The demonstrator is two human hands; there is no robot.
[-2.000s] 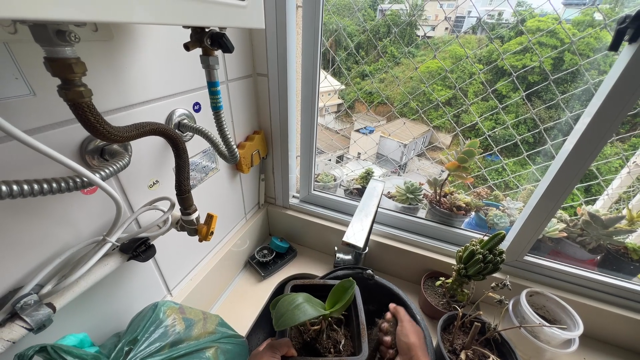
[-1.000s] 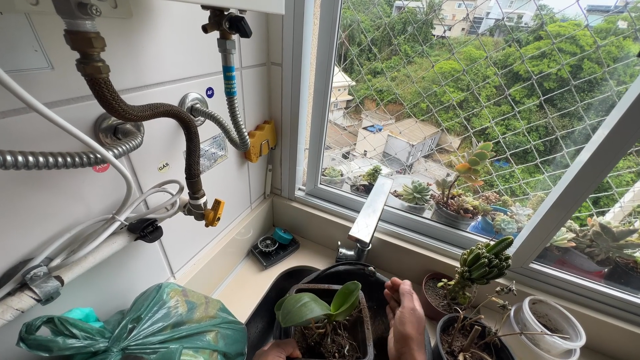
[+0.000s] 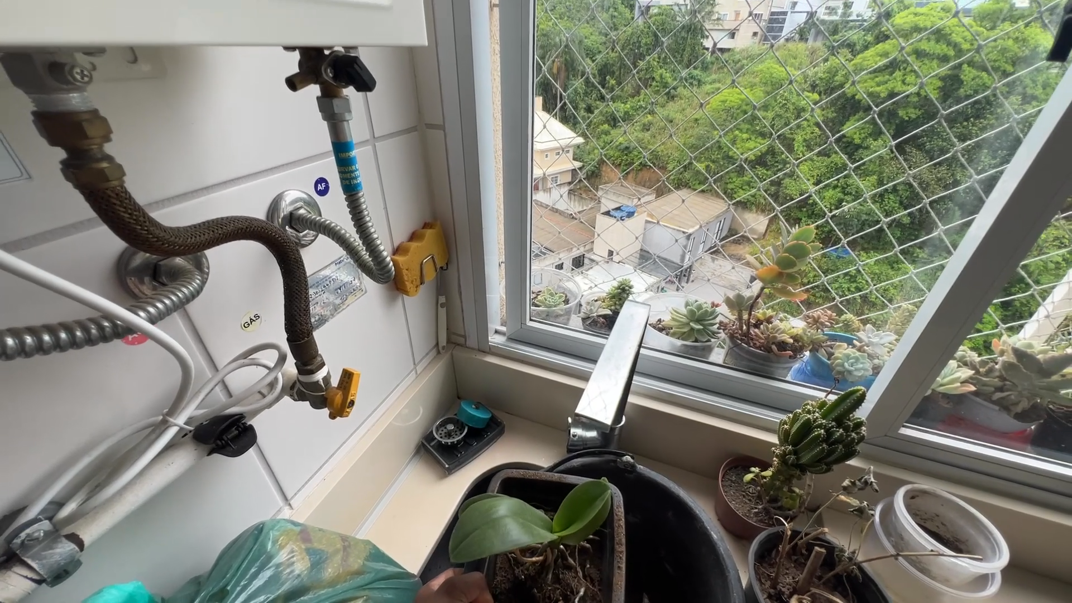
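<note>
At the bottom edge, part of my left hand (image 3: 455,586) shows at the left side of a dark square pot (image 3: 618,536), its fingers against the pot. The pot holds an orchid-like plant (image 3: 507,529) with broad green leaves, pale roots and dark potting mix. Pot and plant are at the left part of a black bucket (image 3: 682,536), over its opening. My right hand is out of view.
A chrome faucet (image 3: 613,368) rises behind the bucket. A green plastic bag (image 3: 301,565) lies at left. On the right stand a potted cactus (image 3: 816,440), a pot with dry stems (image 3: 808,578) and clear plastic containers (image 3: 942,536). A black tray (image 3: 463,437) sits near the corner.
My right hand, earlier over the right part of the bucket, has left the view. My left hand remains at the pot's left side. The view has shifted slightly.
</note>
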